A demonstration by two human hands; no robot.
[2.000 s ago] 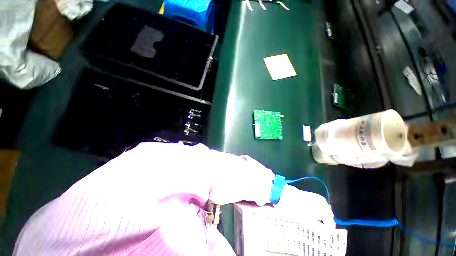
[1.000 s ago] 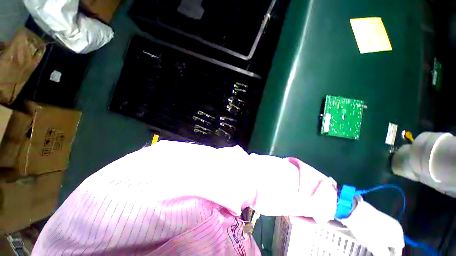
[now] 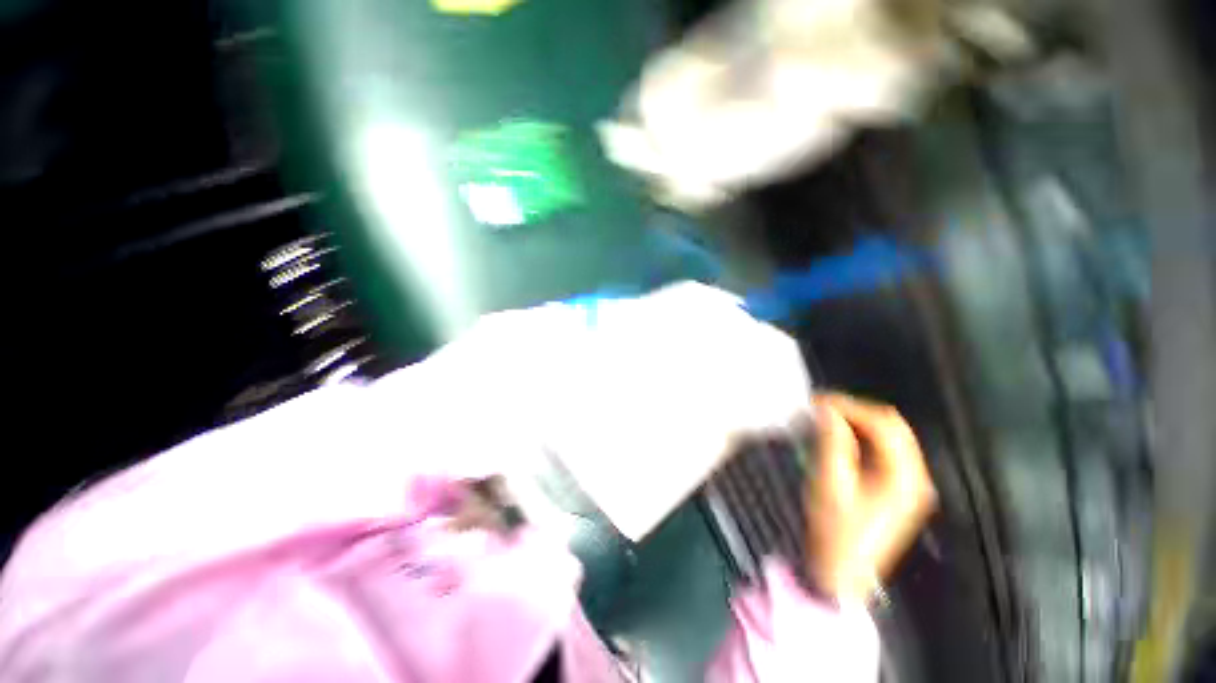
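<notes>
The view is strongly blurred. My left hand (image 3: 714,354), in a white glove with a blue wrist band, is at the centre. A white angular piece (image 3: 643,487) shows just below it; whether the glove grips it cannot be told. My right hand (image 3: 874,487), bare, is just right of the glove with fingers bent; the blur hides whether it holds anything. A green circuit board (image 3: 534,171) lies on the green mat (image 3: 400,80) beyond my left forearm.
Whitish cups (image 3: 774,107) are blurred at the upper middle. A blue coiled cord (image 3: 854,274) runs right from the wrist. A black tray (image 3: 134,294) with small metallic parts is on the left. Dark shelf edges run down the right side, and part of a yellow card (image 3: 474,6) shows at the top.
The view has swung, so the board and cups appear further left and higher. My right hand has come into view beside the glove. The slotted white box is no longer clearly visible.
</notes>
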